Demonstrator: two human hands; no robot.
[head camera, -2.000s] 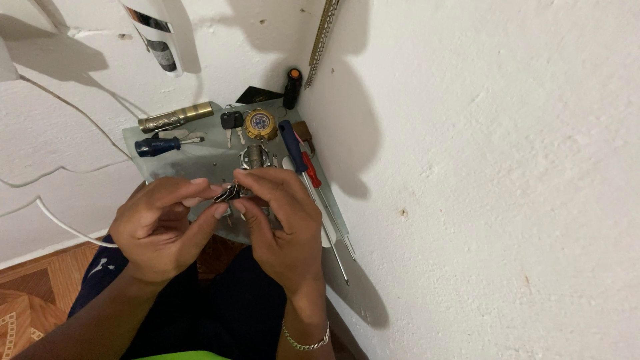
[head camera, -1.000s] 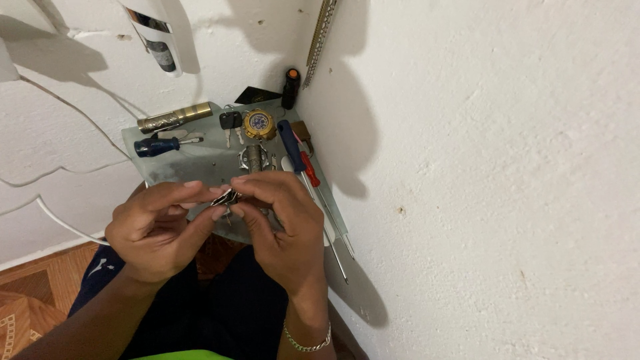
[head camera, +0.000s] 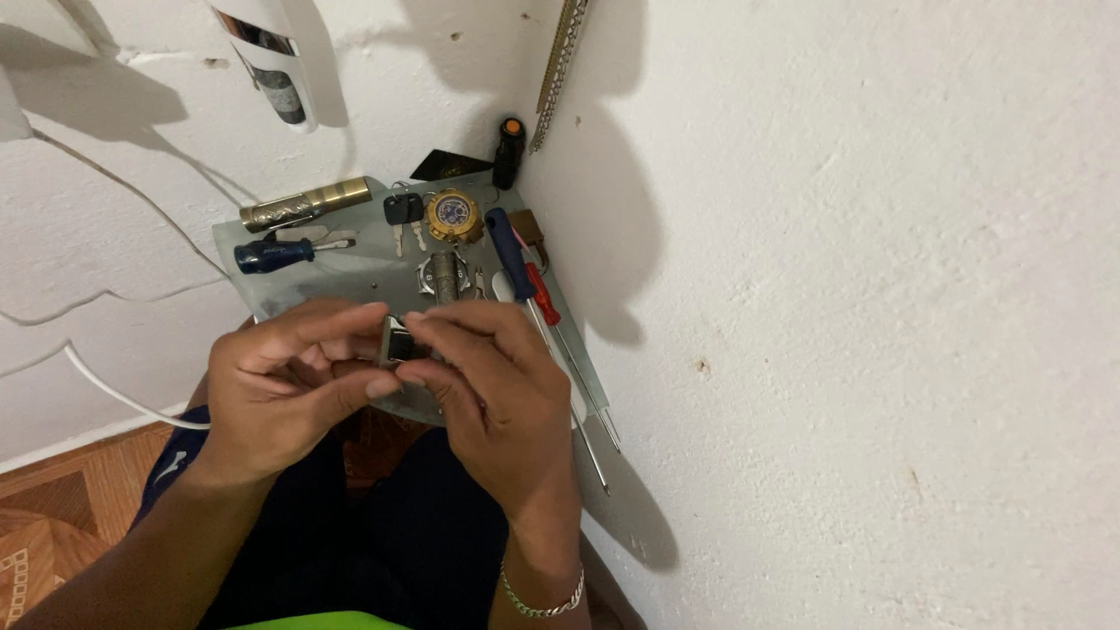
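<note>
Between the fingertips of both hands is a small metal and black part (head camera: 398, 340), whose exact kind I cannot tell. My left hand (head camera: 293, 385) pinches it from the left with thumb and fingers. From the right, my right hand (head camera: 490, 376), with a chain bracelet (head camera: 542, 606) at the wrist, holds its other side. Just beyond the fingers, a patterned metal cylinder (head camera: 445, 276) lies over a round silver-coloured piece (head camera: 427, 275) on the glass shelf. Fingers hide parts of the held piece.
On the glass shelf (head camera: 341, 278) lie a blue stubby screwdriver (head camera: 273, 255), a brass-coloured tube (head camera: 306, 203), keys (head camera: 403, 214), a gold-coloured watch (head camera: 453, 214), a padlock (head camera: 527, 229), a long blue-handled screwdriver (head camera: 510, 254) and a red-handled one (head camera: 542, 296). White walls meet behind it.
The small part has been turned between my fingertips, and its dark, squared side shows more than before. Both hands stay at about the same place.
</note>
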